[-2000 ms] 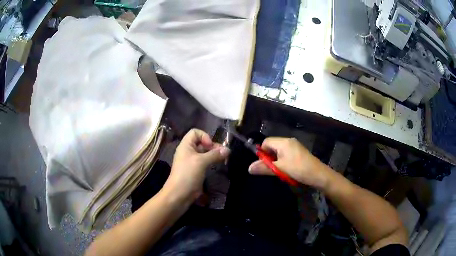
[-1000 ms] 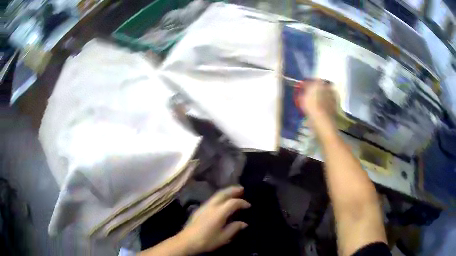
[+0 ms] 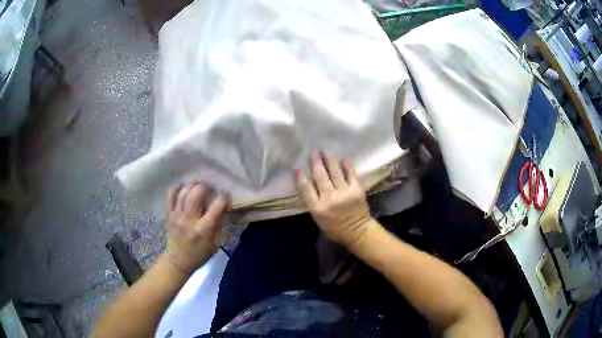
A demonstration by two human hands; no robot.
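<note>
A large stack of off-white garment panels (image 3: 277, 86) lies in front of me, its layered tan edges toward my body. My left hand (image 3: 197, 214) grips the near left edge of the stack, fingers curled on top. My right hand (image 3: 333, 195) lies on the near edge farther right, fingers spread over the top panel; its thumb side is partly hidden. Red-handled scissors (image 3: 533, 185) lie on the dark blue cloth (image 3: 538, 125) at the right, out of my hands. Another off-white panel (image 3: 468, 99) lies beside the cloth, with a thin strip at its lower corner.
The cream machine table (image 3: 528, 244) with part of the overlock machine (image 3: 574, 211) is at the right. A green crate (image 3: 422, 20) stands behind the panels. Speckled floor (image 3: 125, 79) shows at the left. A white sheet (image 3: 191, 297) is low by my legs.
The view has turned left. The scissors have gone from my right hand onto the blue cloth. Both hands have moved onto the near edge of the panel stack.
</note>
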